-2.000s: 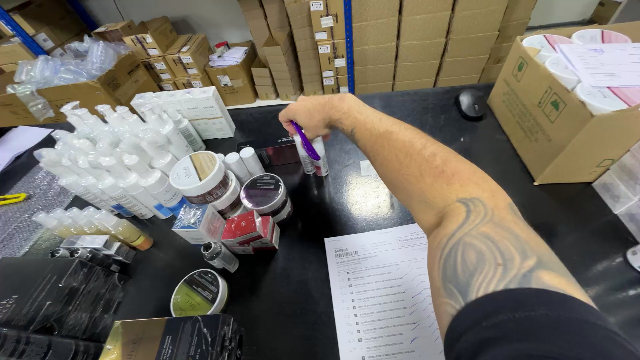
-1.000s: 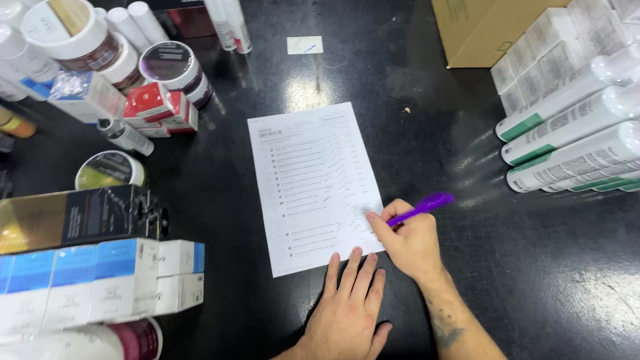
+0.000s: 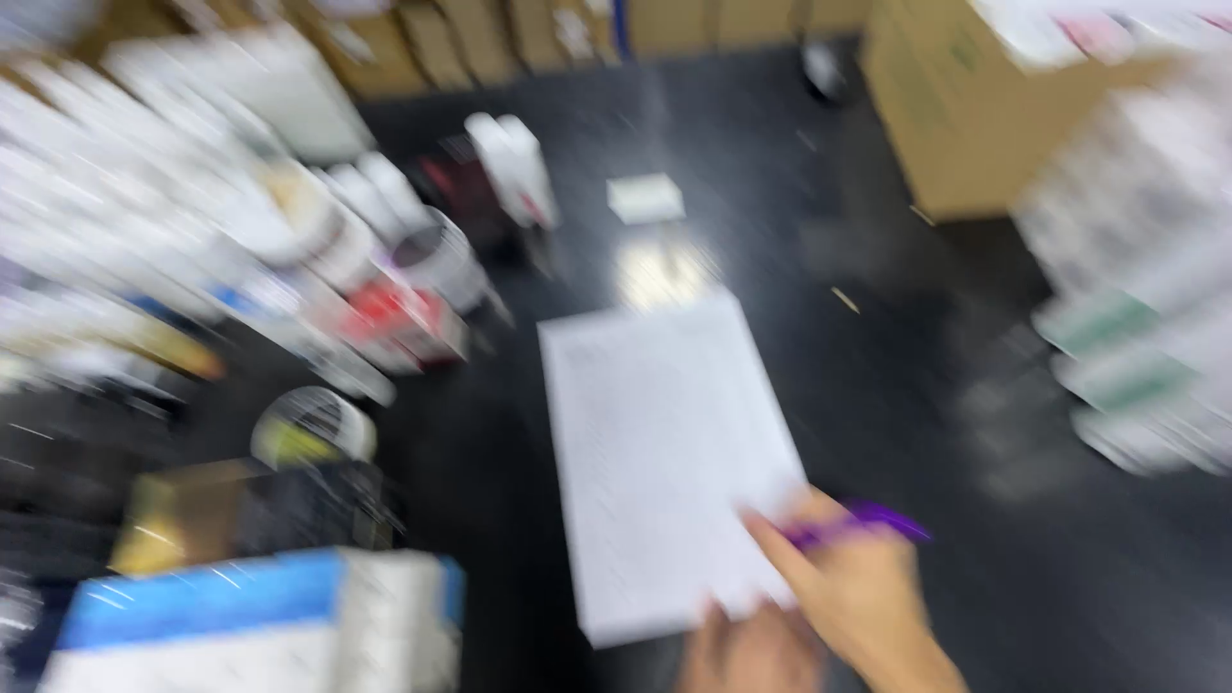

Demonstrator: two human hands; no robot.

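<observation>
Motion blurs the head view. A printed paper sheet (image 3: 664, 452) lies on the black table, its print too smeared to make out. My right hand (image 3: 847, 577) is at the sheet's lower right edge, closed around a purple pen (image 3: 866, 525). Low in the picture, my left hand (image 3: 751, 645) has its fingertips at the bottom edge of the sheet; its wrist is out of view and nothing shows in its grasp. A small white slip (image 3: 645, 198) lies beyond the top of the sheet.
White bottles (image 3: 125, 192), jars and a red box (image 3: 395, 318) crowd the left side. Nearer stand blue-and-white boxes (image 3: 212, 606) and a lidded jar (image 3: 313, 428). At right are a cardboard box (image 3: 943, 125) and green-banded white tubes (image 3: 1136, 375). A computer mouse (image 3: 823, 69) lies at the back.
Two seconds ago my right hand was at the small bottles at the back; one second ago it was at the sheet with the pen, as now. The view has shifted a lot between frames.
</observation>
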